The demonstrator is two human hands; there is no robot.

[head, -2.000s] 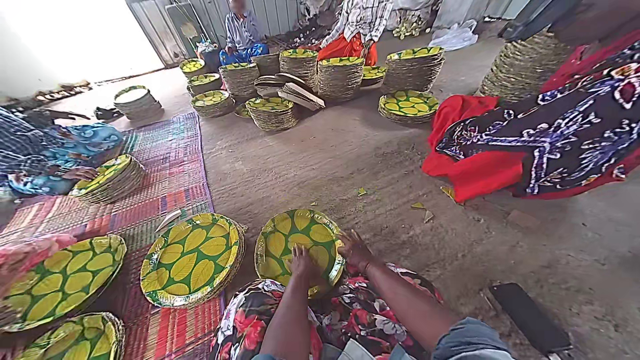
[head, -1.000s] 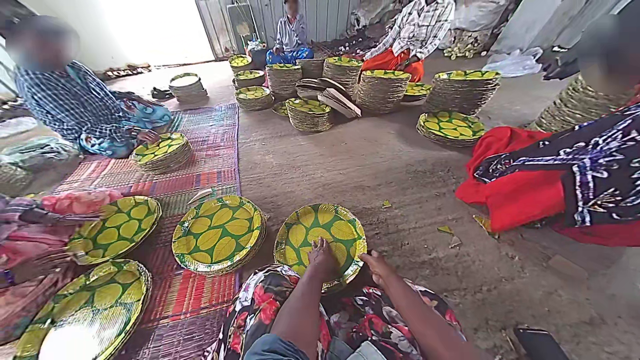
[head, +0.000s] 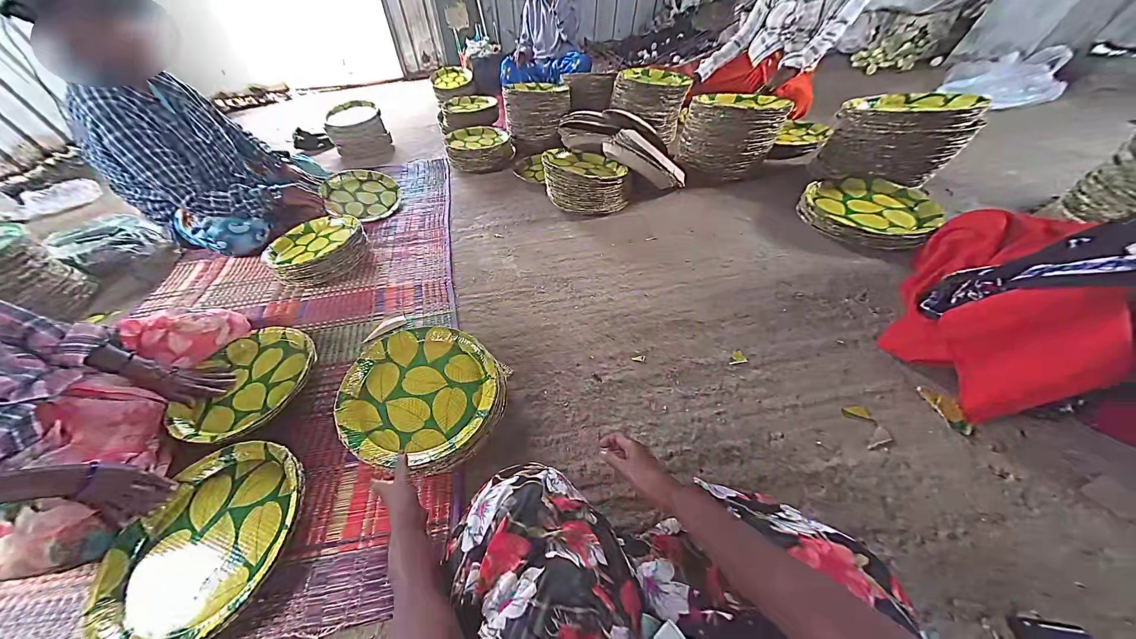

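A stack of round plates [head: 417, 399], printed with yellow leaves on green, lies at the mat's right edge. My left hand [head: 399, 488] is at the stack's near rim, one finger pointing up against or just above it and the thumb apart; no object shows in it. Over the bare floor in front of my right knee is my right hand [head: 635, 457], its fingers loosely curled and no object visible in it. How far these fingers are closed is unclear. Floral cloth [head: 541, 550] covers my knees, between and below the hands.
At left, a co-worker's hands rest on two more leaf-print plates [head: 253, 382] [head: 257, 497]. Another person sits beyond, by a plate stack [head: 315, 248] on the woven mat [head: 408, 257]. Tall plate stacks [head: 737, 133] stand farther back. Red cloth [head: 1012, 328] lies at right, leaf scraps [head: 859, 413] on the floor.
The leaf-print plate in front of my lap is gone from there. My left hand has moved left to the stack on the mat. Beside the far-left person, a separate plate now lies behind the stack.
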